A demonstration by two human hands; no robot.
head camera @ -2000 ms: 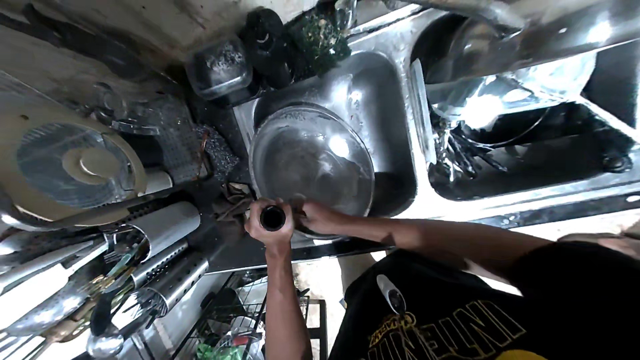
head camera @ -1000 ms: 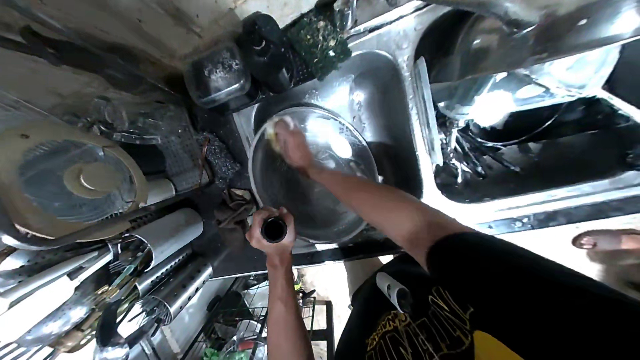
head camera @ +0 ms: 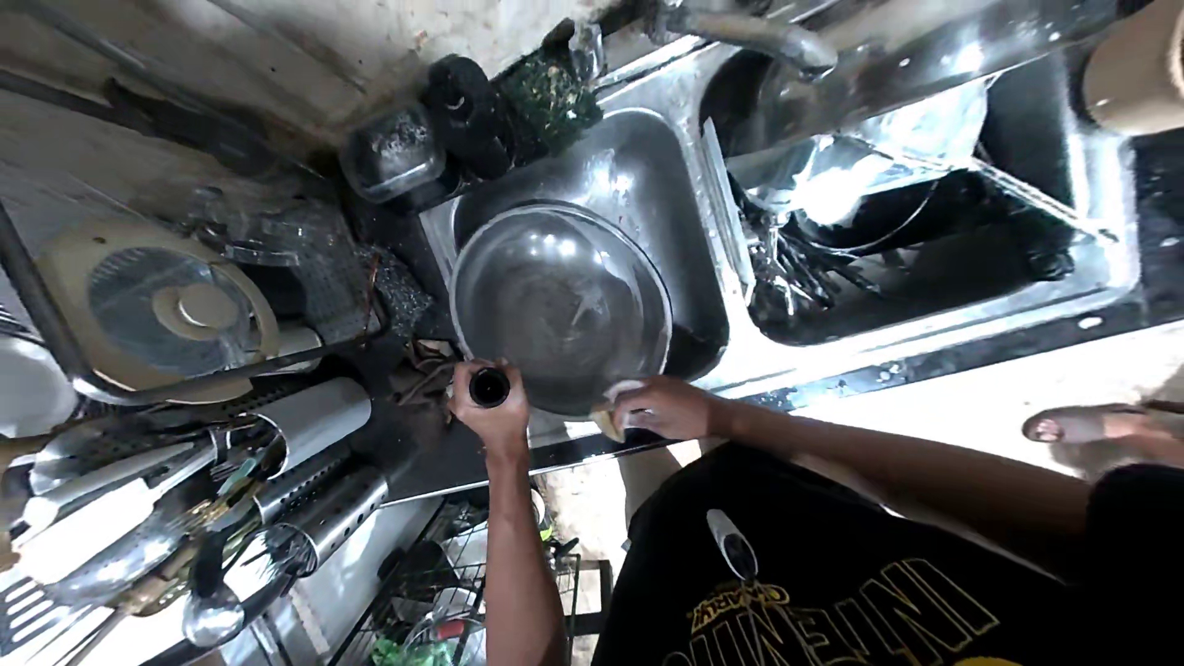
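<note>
A large round metal pan (head camera: 564,305) lies tilted in the left basin of a steel sink (head camera: 647,176). My left hand (head camera: 490,412) is closed around its dark handle (head camera: 488,388), whose round end points up at the camera. At the pan's near rim, on the right, my right hand (head camera: 666,407) holds a yellowish sponge (head camera: 608,421) against or just outside the edge. The fingertips on the sponge are partly hidden.
Cutlery (head camera: 795,268) and clear plastic (head camera: 860,176) fill part of the right basin, below a faucet (head camera: 758,37). Perforated utensil holders (head camera: 324,518) and a dish rack (head camera: 55,351) stand left. A dark bottle (head camera: 467,116) and a glass container (head camera: 393,153) sit behind the pan.
My right hand has moved from the pan's upper left inside, where it was one second ago, down to the near right rim. My left hand stays on the handle.
</note>
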